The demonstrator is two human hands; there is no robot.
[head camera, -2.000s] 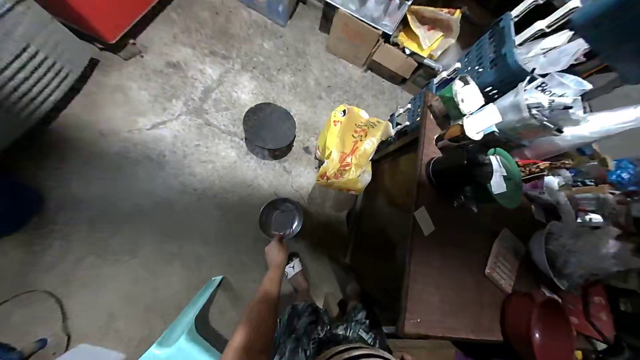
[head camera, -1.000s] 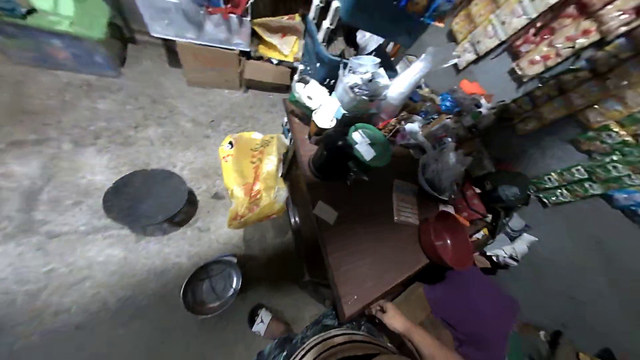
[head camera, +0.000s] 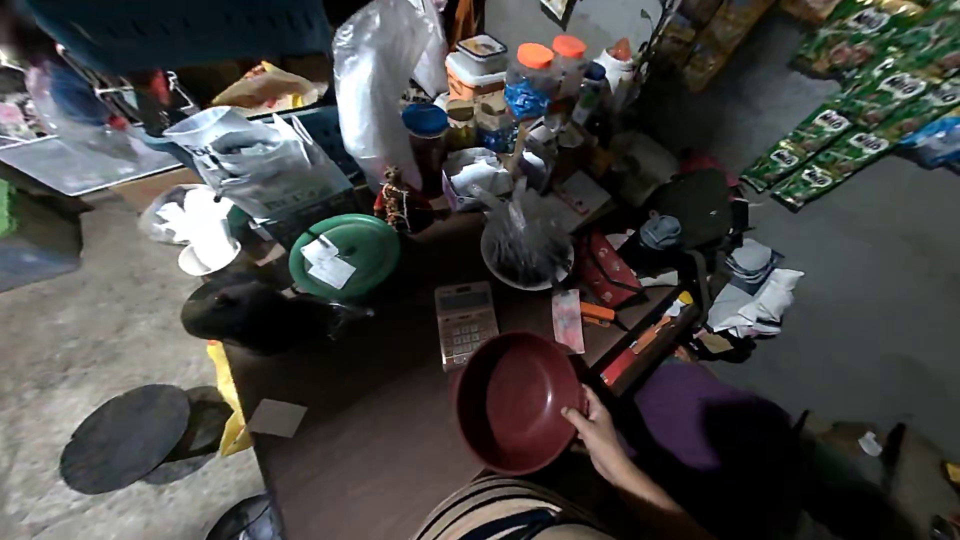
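Note:
A dark red plastic bowl (head camera: 517,403) is tilted over the near right part of the brown table (head camera: 360,427). My right hand (head camera: 591,426) grips its right rim, thumb on the inner side. Beyond the bowl lies a desk calculator (head camera: 466,324), and a pinkish paper slip (head camera: 568,321) is to its right. A white bowl (head camera: 526,259) with a clear plastic bag in it stands farther back. At the back left is a green round lid (head camera: 345,255) with papers on it. My left hand is out of view.
A dark round stool (head camera: 126,439) stands on the concrete floor at left, near a yellow bag (head camera: 229,397) and a metal pan (head camera: 244,519) by the table's edge. Jars (head camera: 534,79) and bags crowd the table's back. Green sachets (head camera: 817,146) hang upper right; a purple cloth-like surface (head camera: 701,412) is at right.
My right hand has moved from the table's near edge to the red bowl and taken hold of its rim. The view has swung toward the table.

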